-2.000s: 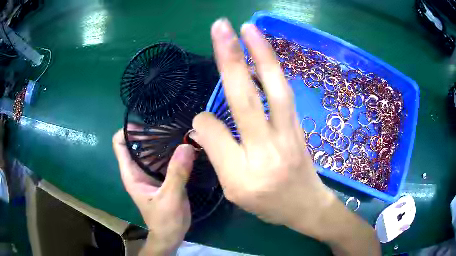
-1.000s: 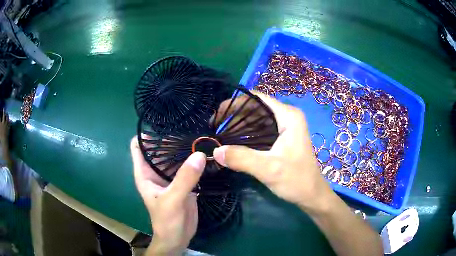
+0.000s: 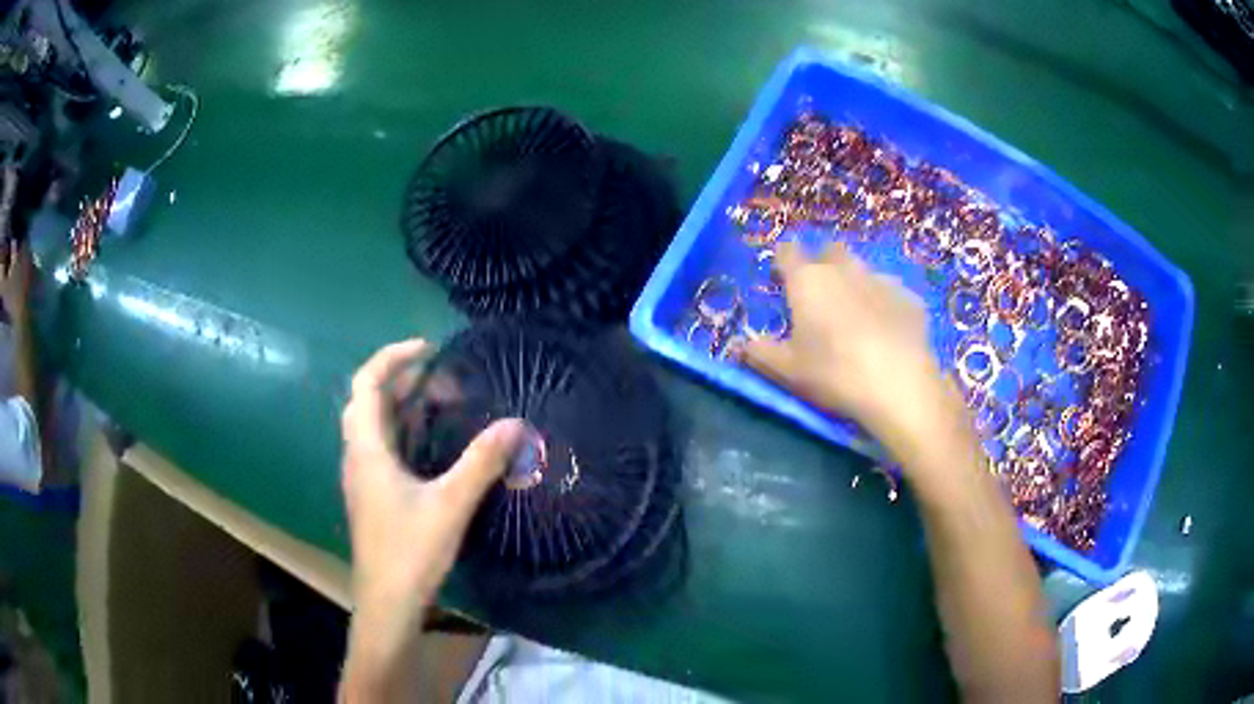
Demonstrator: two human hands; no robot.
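My left hand (image 3: 413,481) is at the near stack of black fan grilles, its thumb on the centre of the top grille (image 3: 578,454) and its fingers at the left rim. A shiny trim ring (image 3: 527,459) shows around that grille's centre, partly under the thumb. My right hand (image 3: 853,330) reaches into the left part of the blue parts tray (image 3: 1162,399), fingertips down among copper rings (image 3: 1086,316). It is blurred, and I cannot tell whether it holds a ring. A second grille stack (image 3: 509,200) lies just behind the first.
A white plastic part (image 3: 1108,633) lies by the tray's near right corner. An open carton (image 3: 172,578) is below the bench edge at the left. A light-blue block (image 3: 131,202) and a small ring pile (image 3: 91,234) are at far left. A person's sleeve (image 3: 18,443) shows at the left edge.
My right hand has left the grille and moved right into the tray. The grille that both hands held up is now down at the near stack, with only my left hand on it.
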